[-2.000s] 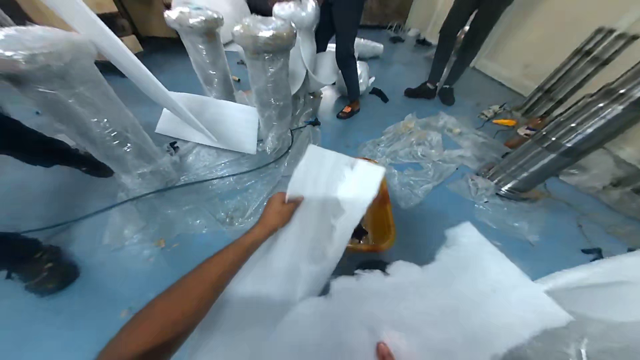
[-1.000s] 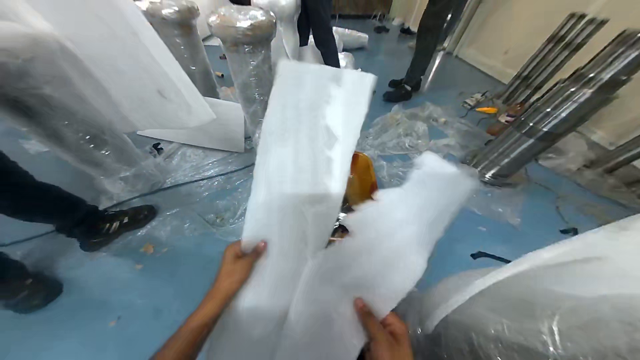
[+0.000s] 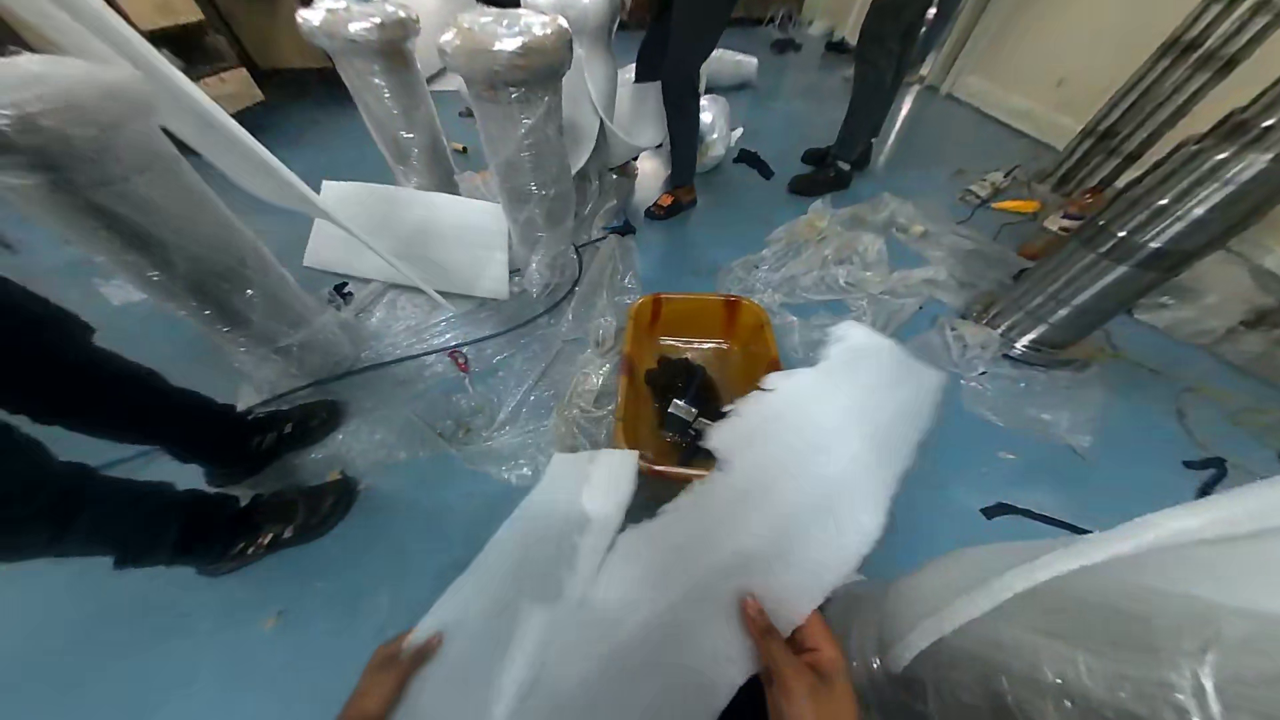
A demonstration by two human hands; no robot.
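A white foam sheet (image 3: 690,560) with a ragged torn edge spans the space between my hands, split at its far end into two flaps. My left hand (image 3: 388,675) grips its left edge, low in the view. On the right side, my right hand (image 3: 800,660) pinches the sheet with the thumb on top. Just beyond the torn edge stands an orange plastic tub (image 3: 735,312) with dark items inside; the sheet covers its near right corner. At the lower right, close to my right hand, lies a plastic-wrapped bundle (image 3: 1080,630) with white foam over it.
Plastic-wrapped columns (image 3: 525,150) stand beyond a loose foam sheet (image 3: 430,235). Crumpled clear film (image 3: 850,255) and a dark cable (image 3: 480,338) lie on the blue floor. Shiny metal tubes (image 3: 1150,240) lean at right. A person's shoes (image 3: 285,515) are at left; other people stand farther back.
The foam sheet has been lowered from its raised position one second ago, and more of the orange tub shows. Both hands still hold the sheet.
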